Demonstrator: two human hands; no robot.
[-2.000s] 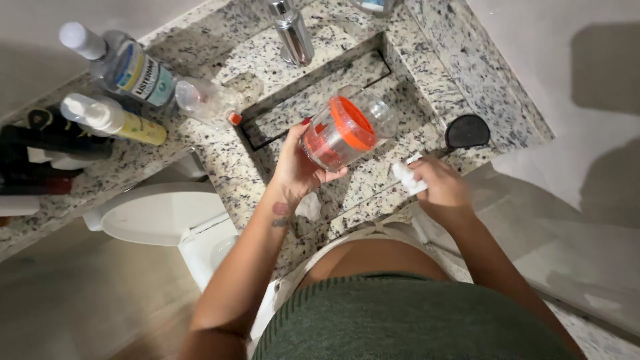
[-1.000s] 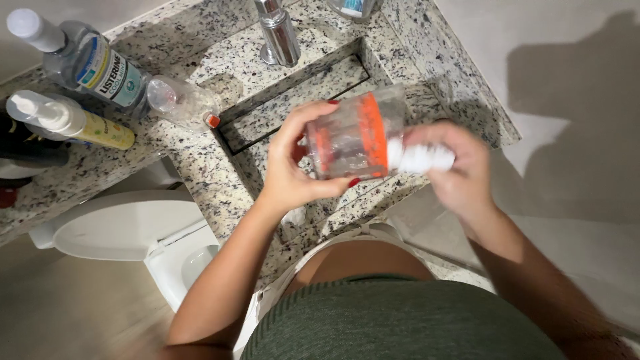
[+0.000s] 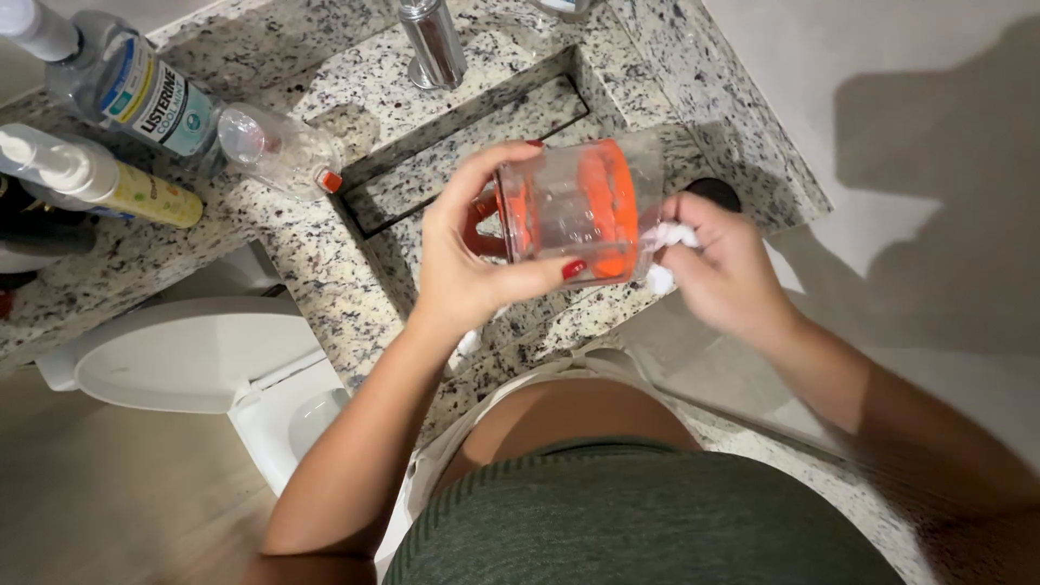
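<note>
My left hand (image 3: 479,244) grips a clear plastic container (image 3: 561,207) with an orange band, tilted on its side above the stone sink (image 3: 487,146). At the container's right end, my right hand (image 3: 715,260) pinches a crumpled white wad (image 3: 676,236), perhaps tissue or cotton. Part of the wad sticks out below the fingers. Behind the right hand, a round black object (image 3: 713,193) rests on the speckled counter. Another small white piece (image 3: 469,342) lies near the sink's front edge, under my left wrist.
A chrome faucet (image 3: 435,45) stands behind the sink. On the left counter are a Listerine bottle (image 3: 138,89), a yellow pump bottle (image 3: 154,195) and a clear container with a small orange part (image 3: 280,154). A toilet with a raised lid (image 3: 187,353) is below left.
The container has turned from a slant to lying nearly sideways. My right hand has come up from the sink's front right edge to the container's right end, with the white wad.
</note>
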